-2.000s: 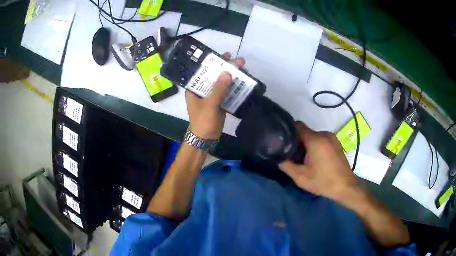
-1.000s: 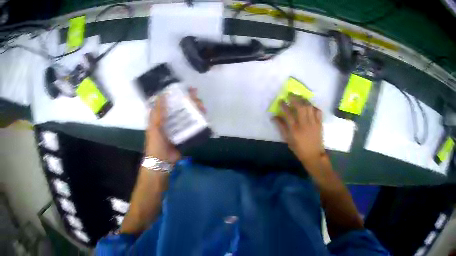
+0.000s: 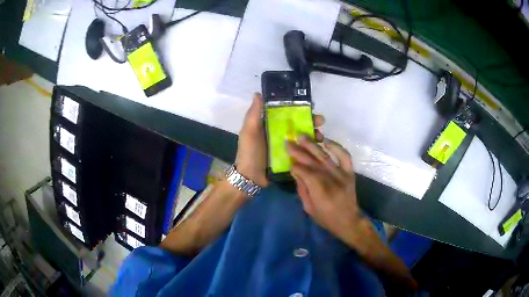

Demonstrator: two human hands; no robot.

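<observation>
A dark smartphone (image 3: 286, 87) is held upright in front of me, camera end away from me. A yellow-green card (image 3: 281, 133) lies over its lower back and covers most of the white label. My left hand (image 3: 253, 142) grips the phone from the left side, its fingertips showing at the right edge. My right hand (image 3: 322, 171) rests its fingers on the card, slightly blurred; it holds nothing that I can see. The handheld barcode scanner (image 3: 333, 61) lies on the white paper just beyond the phone.
Phones with yellow-green cards lie at the left (image 3: 149, 68), right (image 3: 448, 143) and far right (image 3: 511, 222). A mouse (image 3: 95, 39) is at the upper left. A black phone tray (image 3: 110, 156) stands at the lower left, above blue material (image 3: 194, 167). Clear plastic film (image 3: 371, 162) lies near the bench edge.
The scanner was in my right hand and now lies on the bench. My right hand took the yellow-green card from the paper, and it is now on the phone back. My left hand kept the phone.
</observation>
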